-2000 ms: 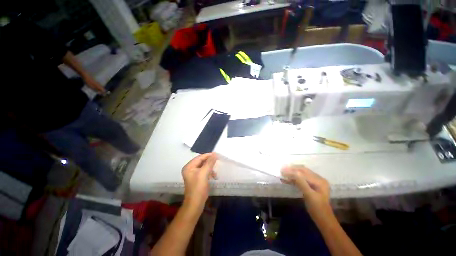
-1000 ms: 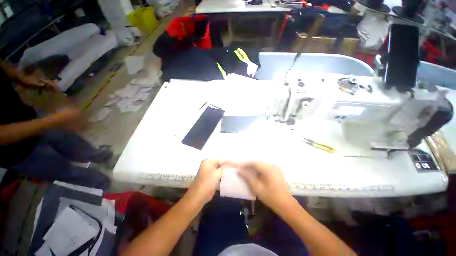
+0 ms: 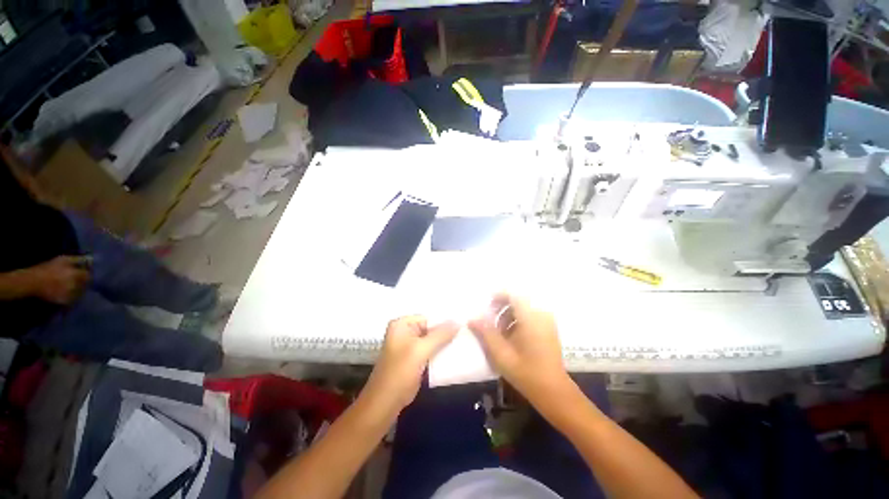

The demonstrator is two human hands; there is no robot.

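Note:
My left hand (image 3: 407,353) and my right hand (image 3: 521,341) are close together at the table's front edge. Both hold a small white piece (image 3: 458,363) between thumbs and fingers; its lower part hangs over the edge. A thin pale loop shows at my right fingers. A dark rectangular piece (image 3: 397,242) lies tilted on the table, with thin edges of something under its top. A grey piece (image 3: 470,233) lies right of it, towards the needle area, where glare hides detail.
The white sewing machine (image 3: 673,195) stands at the right, with yellow-handled snips (image 3: 632,271) on its bed. A dark screen (image 3: 794,86) is above it. Dark cloth with yellow stripes (image 3: 380,109) lies behind the table. Cut pieces (image 3: 146,453) are at lower left. A person (image 3: 88,283) is at the left.
My hands came together from wide apart, and the white piece now shows as a small rectangle. In the last second my right fingers lifted slightly. The person at the left lowered their arm.

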